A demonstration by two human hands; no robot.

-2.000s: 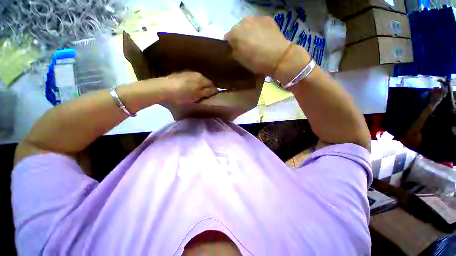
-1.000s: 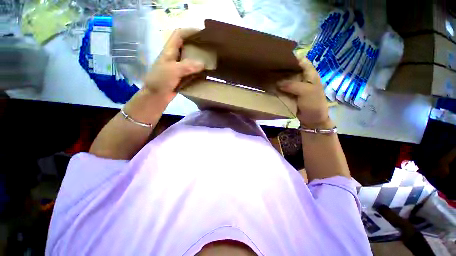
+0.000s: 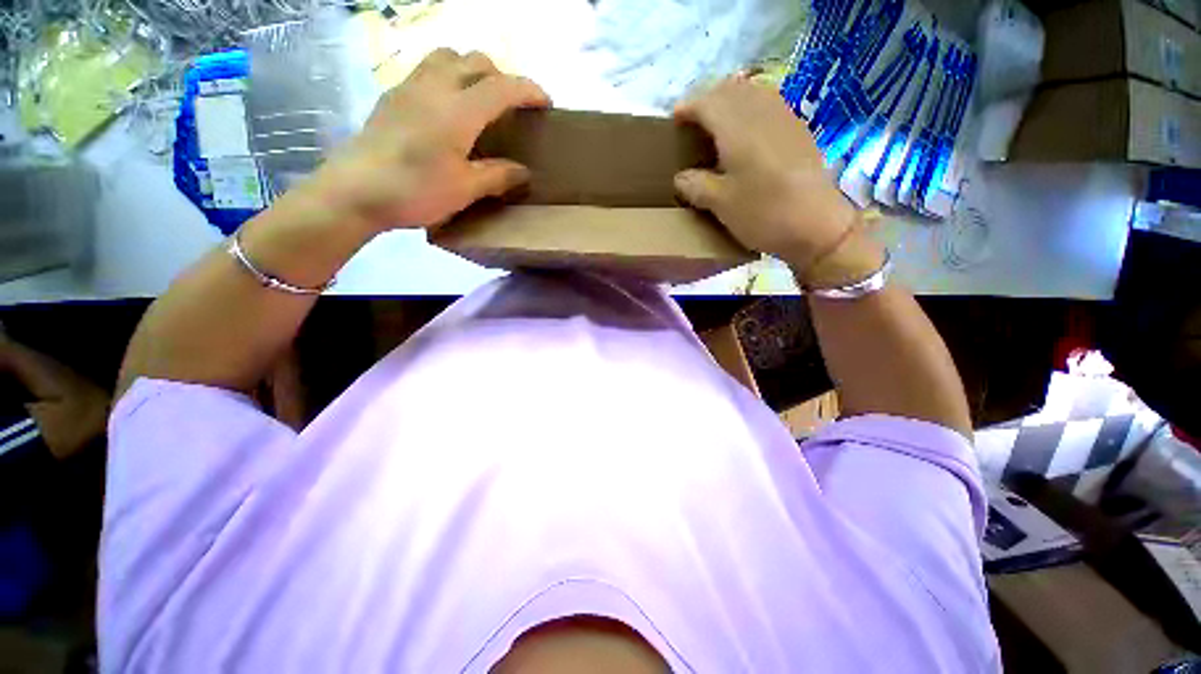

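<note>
A plain brown inner carton (image 3: 599,234) is held at the table's front edge against my chest, its inside facing up. My left hand (image 3: 428,145) grips its left end, with the thumb inside the wall. My right hand (image 3: 771,169) grips its right end, with the thumb inside too. The carton's bottom is partly hidden by its front wall and my fingers. No contents show in it.
Fanned blue-and-white retail boxes (image 3: 896,119) lie on the white table (image 3: 1040,237) to the right, and another bunch (image 3: 221,145) lies left beside clear plastic trays (image 3: 293,99). Closed brown cartons (image 3: 1100,112) are stacked at right. Part of a person's arm (image 3: 40,388) shows at left.
The carton was opened out in my hands. Its tall back flap has gone down, and it now looks squarer and shallower. Both hands have shifted onto its end walls.
</note>
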